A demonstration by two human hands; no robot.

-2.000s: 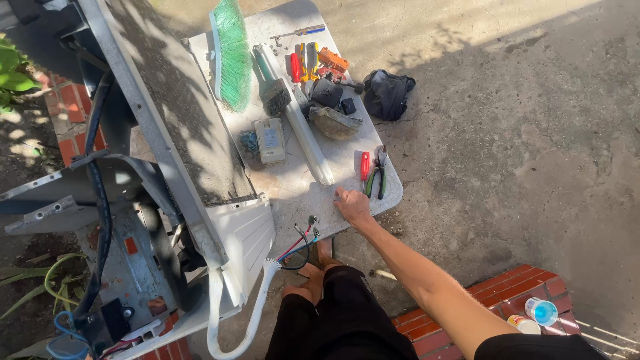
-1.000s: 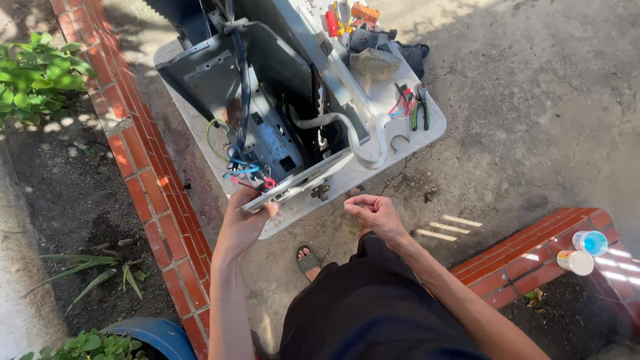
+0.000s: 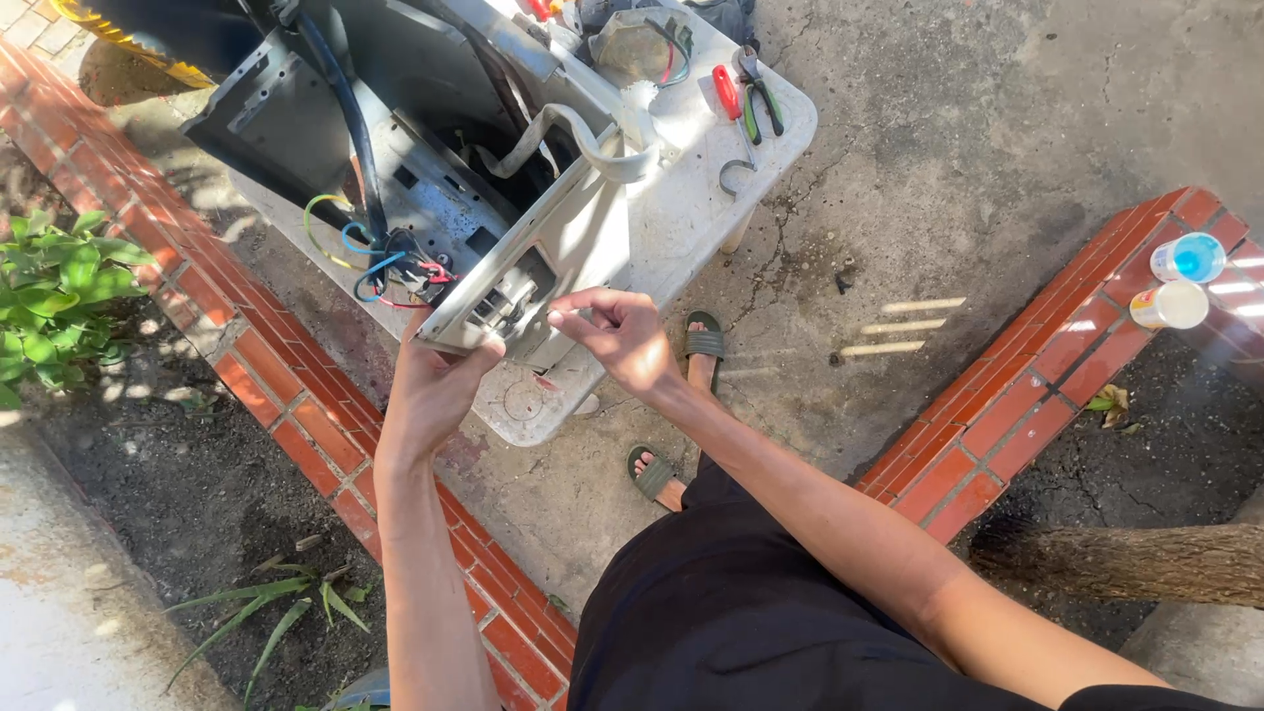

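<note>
A metal appliance casing (image 3: 583, 232) stands on a white table, its inner compartment facing up. My left hand (image 3: 439, 375) grips the near corner of its side panel, thumb on the outside. Close to the thumb a small fitting (image 3: 509, 304) sits in a recess of the panel. My right hand (image 3: 617, 336) is held just right of that fitting, thumb and index finger near each other; whether something small is between them I cannot tell. Blue, red and yellow-green wires (image 3: 380, 262) lie inside the corner. A white corrugated hose (image 3: 553, 123) loops over the panel's top.
On the white table (image 3: 691, 232) lie a red-handled screwdriver (image 3: 729, 94), green-and-black pliers (image 3: 758, 99) and a curved metal piece (image 3: 736, 178). Low brick walls (image 3: 296, 395) run left and right; two small containers (image 3: 1170, 306) (image 3: 1190, 259) stand on the right one.
My right hand has moved from the table's edge by the screwdriver to the casing's near panel. My left hand, unseen two seconds ago, now holds the panel's corner. The view has shifted considerably.
</note>
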